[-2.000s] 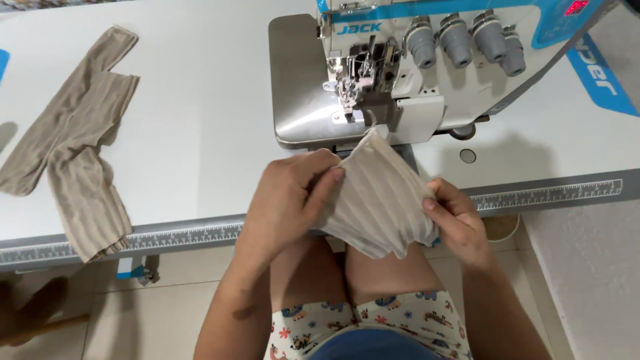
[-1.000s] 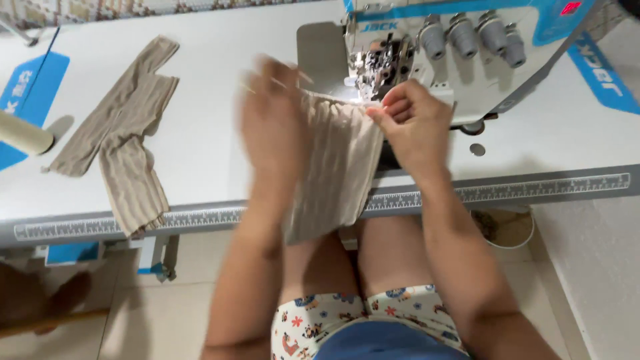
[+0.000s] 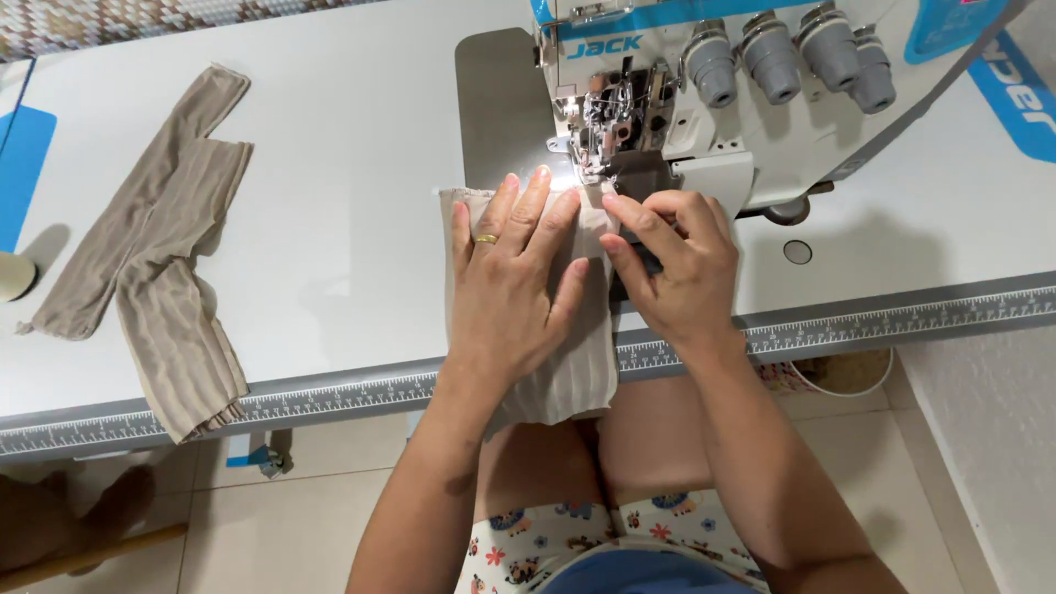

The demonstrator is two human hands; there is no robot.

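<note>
A beige striped fabric piece (image 3: 569, 363) lies under my hands, its top edge at the presser foot (image 3: 596, 169) of a Jack overlock sewing machine (image 3: 627, 82). My left hand (image 3: 516, 272), a ring on one finger, rests flat on the cloth with fingers spread. My right hand (image 3: 681, 256) has its thumb and index fingertip at the cloth's right edge, just below the foot; whether they pinch it is unclear. The cloth's lower end hangs over the table's front edge. At the left lies another striped garment piece (image 3: 165, 239).
A ruler strip (image 3: 330, 400) runs along the table's front edge. Gray tension knobs (image 3: 771, 62) stick out from the machine. A cream cylindrical object (image 3: 15, 276) stands at the far left. Below the table at right is a round container (image 3: 858, 375); a wall (image 3: 982, 429) stands beside it.
The cloth, held up between both hands in front of the machine before, now lies flat with its top edge at the foot. My left hand has come down onto it, fingers spread.
</note>
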